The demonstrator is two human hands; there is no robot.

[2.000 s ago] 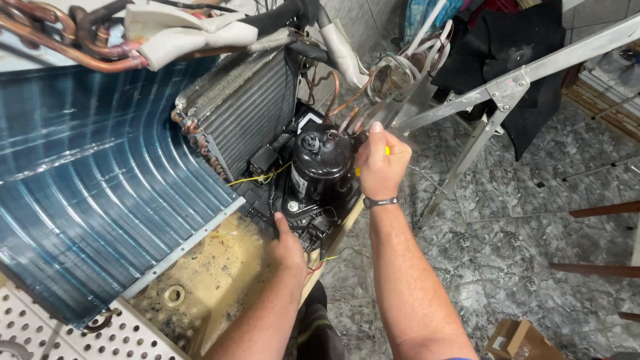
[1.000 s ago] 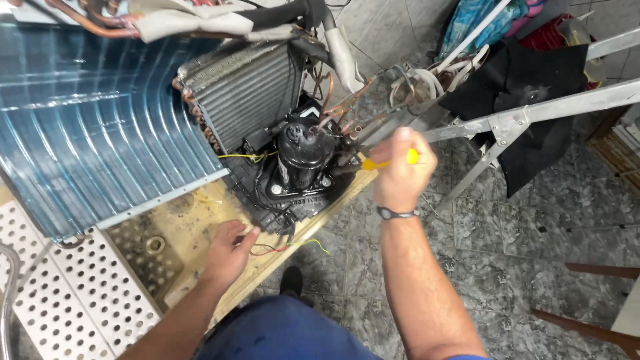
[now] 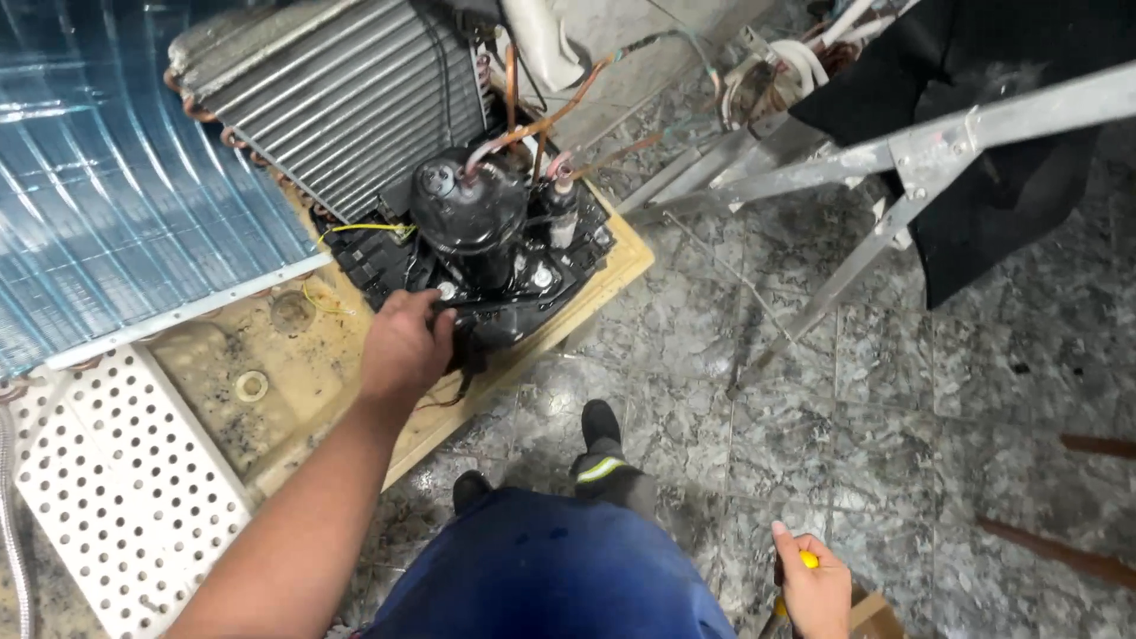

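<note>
A black compressor (image 3: 470, 213) stands upright in a black plastic base at the corner of a beige pan, with copper pipes (image 3: 568, 106) rising behind it. My left hand (image 3: 410, 342) rests at the near left edge of the base, its fingertips close to a round silver bolt head (image 3: 446, 290); whether it grips a part there is not clear. My right hand (image 3: 812, 581) is low at the right, away from the unit, closed around a yellow-handled tool (image 3: 781, 606) whose working end is out of view. A yellow wire (image 3: 364, 227) runs left of the compressor.
A finned heat-exchanger coil (image 3: 342, 106) stands behind the compressor, and a blue finned coil (image 3: 133, 204) lies at the left. Below that is a white perforated panel (image 3: 124, 497). An aluminium stepladder (image 3: 834, 164) and black sheeting (image 3: 1003, 195) are at the right, with a cardboard box (image 3: 874, 617) at the bottom.
My right hand has moved from beside the compressor down to the lower right, still holding the yellow-handled tool. My left hand has come back to the base from the pan's near edge. The view has shifted.
</note>
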